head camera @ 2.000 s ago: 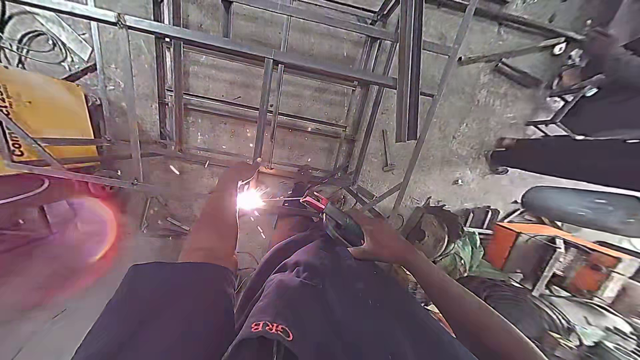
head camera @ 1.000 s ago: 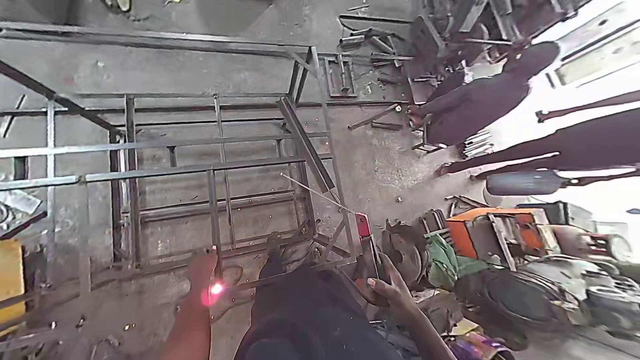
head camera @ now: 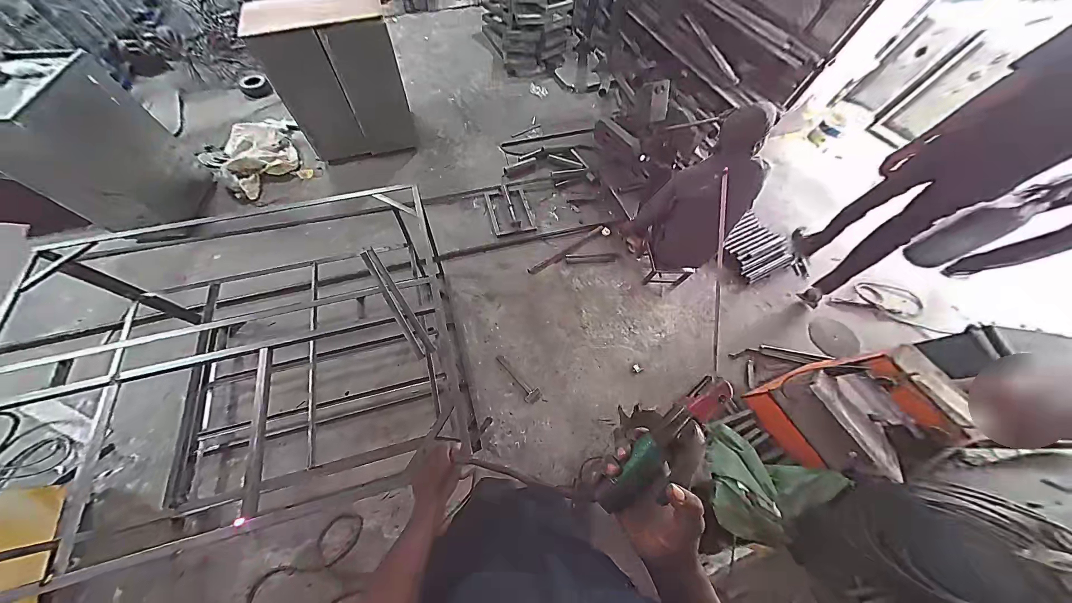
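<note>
My right hand grips the green handle of a welding electrode holder with a red head. A long thin electrode stands up from the holder, clear of the steel. My left hand is closed on a dark cable that runs toward the holder, at the near right corner of a welded steel-tube frame. A small pink-white spot glows at the foot of an upright tube, left of that hand. Loose steel profiles rest across the frame's right part.
A hammer lies on the floor right of the frame. An orange-edged metal box, green cloth and coiled cables are at the right. A person crouches beyond; others stand at the upper right. Cabinets stand behind.
The bright arc and sparks seen two seconds ago have ended, leaving a small glow. The electrode holder has moved away from the joint. My left hand has left the tube by the glowing spot. The view has swung widely.
</note>
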